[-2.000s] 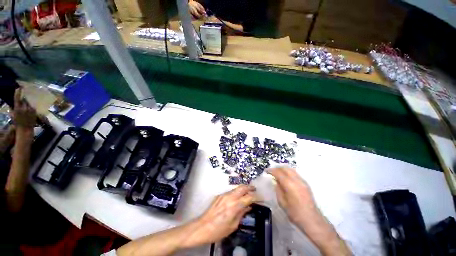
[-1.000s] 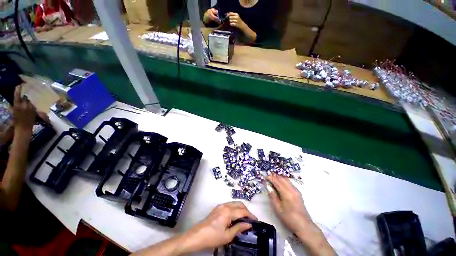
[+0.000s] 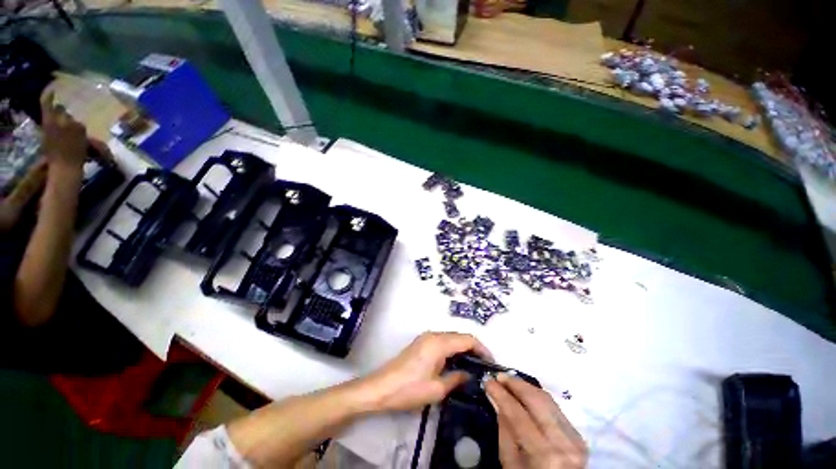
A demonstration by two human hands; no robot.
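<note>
A black plastic housing [image 3: 466, 426] lies at the bottom centre, cut off by the lower edge, with a round hole showing. My left hand [image 3: 417, 374] grips its upper left side. My right hand [image 3: 532, 423] is over its upper right part, fingertips pressed together at a small pale or shiny piece inside the housing's top end; the piece is mostly hidden by the fingers. A loose pile of small dark circuit boards [image 3: 477, 267] lies on the white table beyond my hands.
Several black housings [image 3: 316, 279] lie in a row at left. Another dark housing [image 3: 761, 421] is at right. A blue box [image 3: 179, 114] and a neighbour's arm [image 3: 50, 229] are at far left. A green conveyor [image 3: 550, 137] and pale upright [image 3: 270, 78] stand beyond the table [image 3: 660, 339].
My right hand has moved from the board pile to the housing, its fingertips now at the top end. My left hand stays on the housing. The view has tilted downward.
</note>
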